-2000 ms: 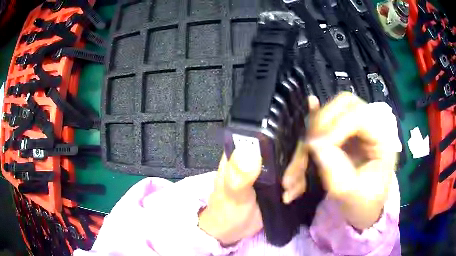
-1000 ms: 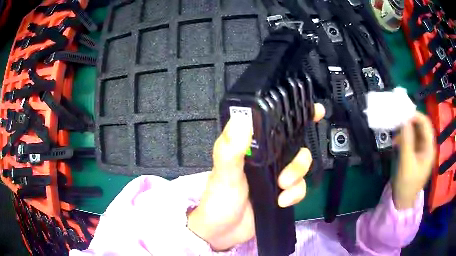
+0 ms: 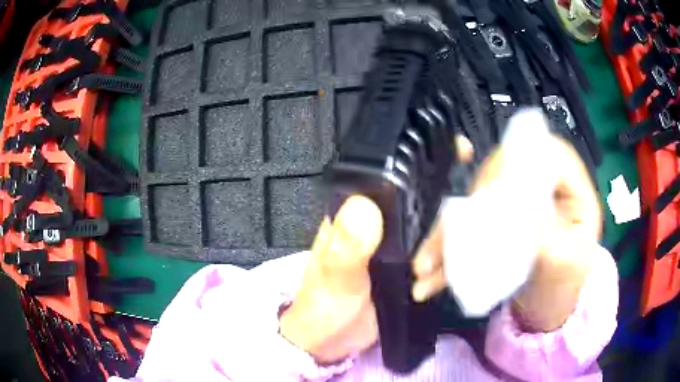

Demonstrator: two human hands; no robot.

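My left hand (image 3: 339,276) grips a stack of several black smartwatches (image 3: 365,201) standing side by side, with the thumb on the front screen and fingers round the far side. Their black straps (image 3: 391,89) stick up and also hang down below. My right hand (image 3: 552,224) is blurred and holds a white wipe (image 3: 488,246) at the right side of the stack. Whether the wipe touches the watches cannot be told. The wipe hides part of the stack.
A dark foam tray (image 3: 259,173) with square pockets lies behind the stack; watches (image 3: 498,43) lie on its right part. Loaded orange-red trays (image 3: 97,142) stand left and right. A white scrap (image 3: 623,200) lies on the green mat (image 3: 127,287). A small cream bottle (image 3: 580,19) is at the back right.
Since one second ago, my right hand with the wipe has moved left to the stack. The stack has tilted slightly. A white scrap now shows on the mat at right.
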